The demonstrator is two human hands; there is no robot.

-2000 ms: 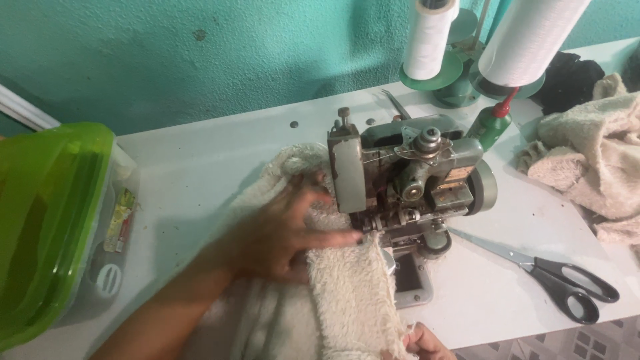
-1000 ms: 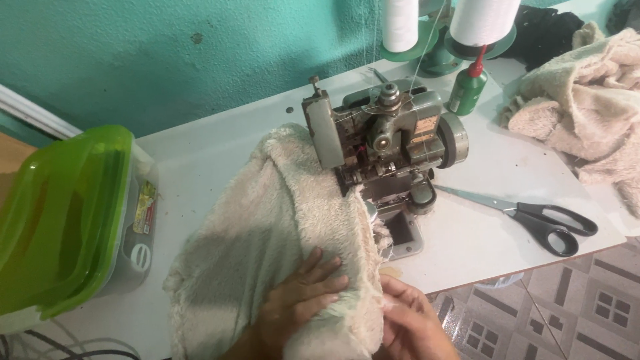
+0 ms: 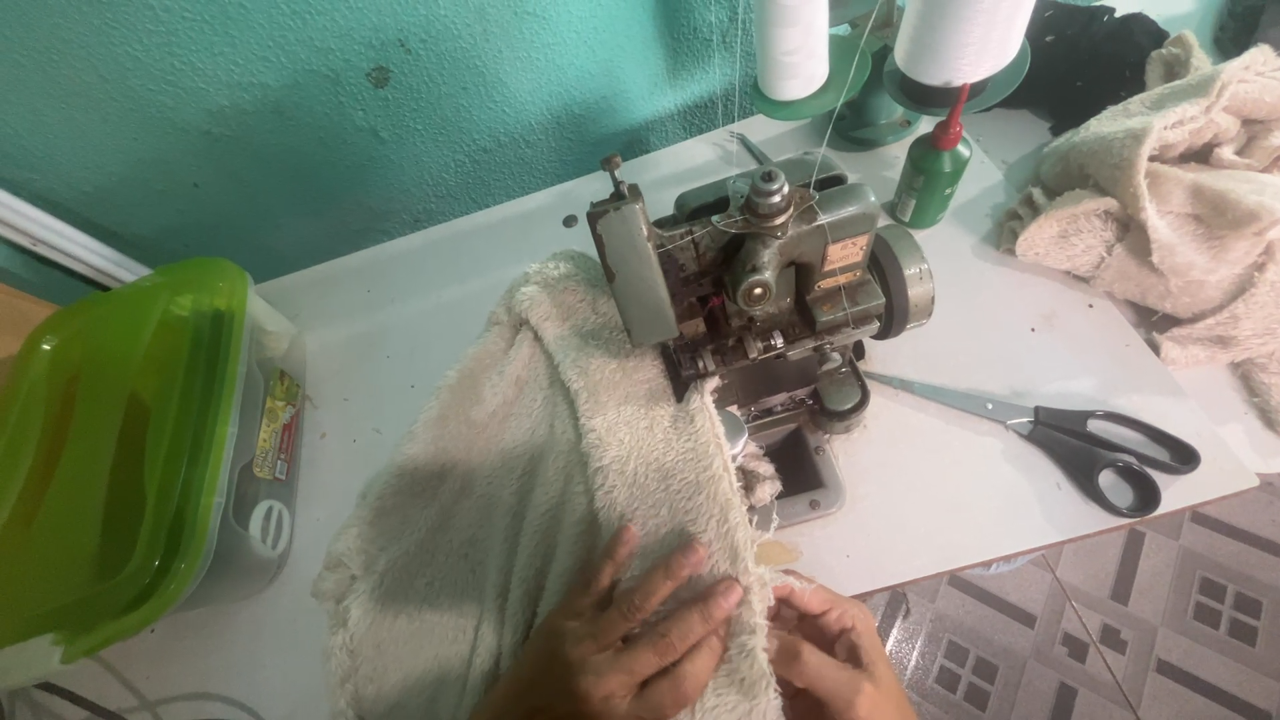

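A cream fleece fabric (image 3: 640, 440) lies folded over the table, its right edge running under the presser foot area of a grey-green overlock sewing machine (image 3: 760, 270). My left hand (image 3: 640, 640) rests on the fabric near its lower right edge, fingers spread and pressing down, below the machine. Just to the right, my right hand (image 3: 825, 650) pinches the fabric's raw edge between thumb and fingers. Beside the needle area a bunched scrap of trimmed fabric (image 3: 758, 475) hangs over the machine's base opening.
Black-handled scissors (image 3: 1080, 440) lie right of the machine. A green oil bottle (image 3: 932, 180) and white thread cones (image 3: 965, 40) stand behind it. More cream fabric (image 3: 1180, 200) is heaped at the right. At the left stands a plastic box with a green lid (image 3: 120, 440).
My left hand has moved from beside the machine's needle area down to the fabric's lower part. The fabric now lies spread wider on the left. The view has shifted.
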